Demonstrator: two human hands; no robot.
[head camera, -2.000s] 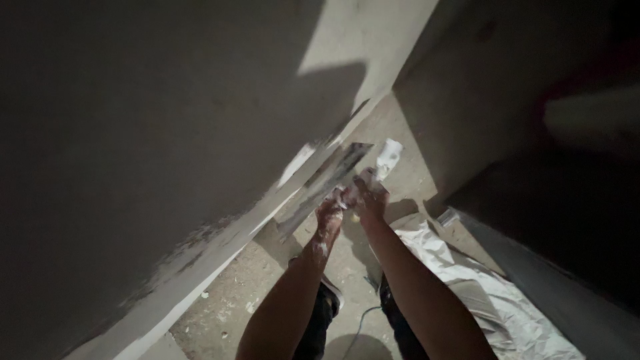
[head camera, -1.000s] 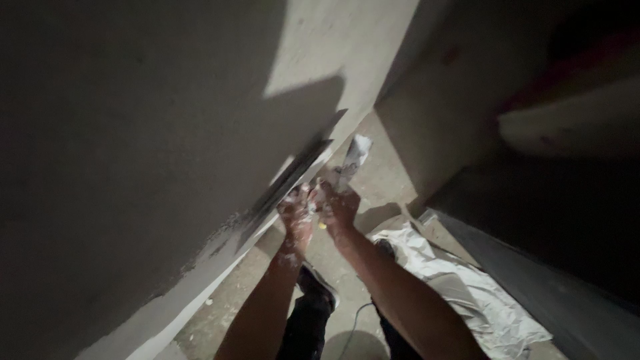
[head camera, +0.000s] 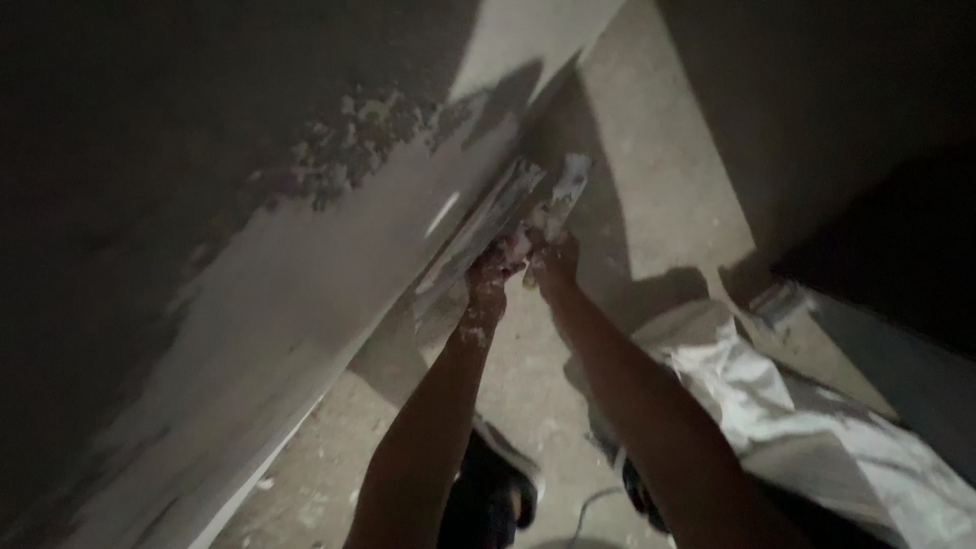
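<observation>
My left hand (head camera: 496, 263), spotted with white compound, grips a wide plastering blade (head camera: 484, 229). The long blade stands slanted beside the wall (head camera: 305, 290), near its lower edge; whether it touches the wall cannot be told. My right hand (head camera: 555, 259) is closed around a smaller putty knife (head camera: 570, 183), its blade smeared with white compound and pointing away from me. Both hands are close together over the floor. A wet, pale coat covers the lower wall, with a rough, patchy edge above it.
A crumpled white sheet (head camera: 762, 404) lies on the concrete floor (head camera: 534, 381) at the right, by a dark panel-like object (head camera: 892, 343). A thin cable (head camera: 591, 507) runs between my feet. Small crumbs lie along the wall's foot.
The wide blade stood close against the wall a second ago; now its smeared face shows more. The view has shifted, and more of the coated wall shows.
</observation>
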